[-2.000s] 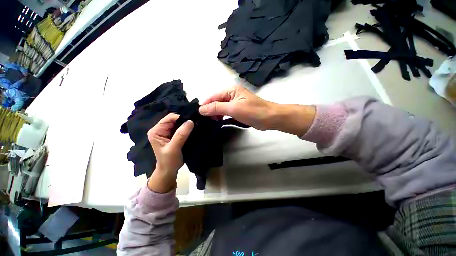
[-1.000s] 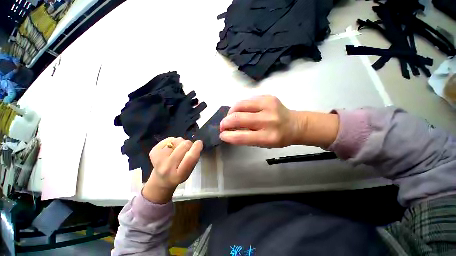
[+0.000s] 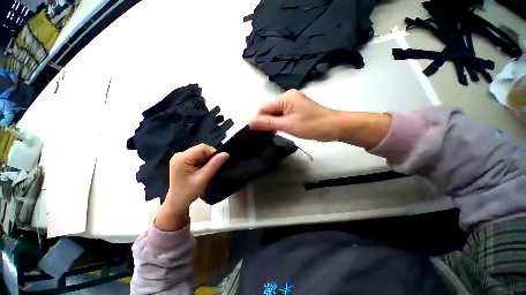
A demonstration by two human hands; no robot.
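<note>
A black panel is held up between my hands over the table, in front of me. My left hand pinches its left end between thumb and fingers. My right hand pinches its upper edge. A thin pale line, perhaps a thread or tape, sticks out past the panel's right end. A rumpled pile of black panels lies just left of the held piece. A narrow black strip lies near the table's front edge, right of the panel.
A larger stack of black panels lies at the far side. Crossed black strips lie at far right, beside a plastic-wrapped item. Pale tape borders the white table. A person in blue is at the far left edge.
The black panel, mostly hidden and folded up at the left pile before, now hangs spread between my hands. My right hand has moved up and slightly left since one second ago.
</note>
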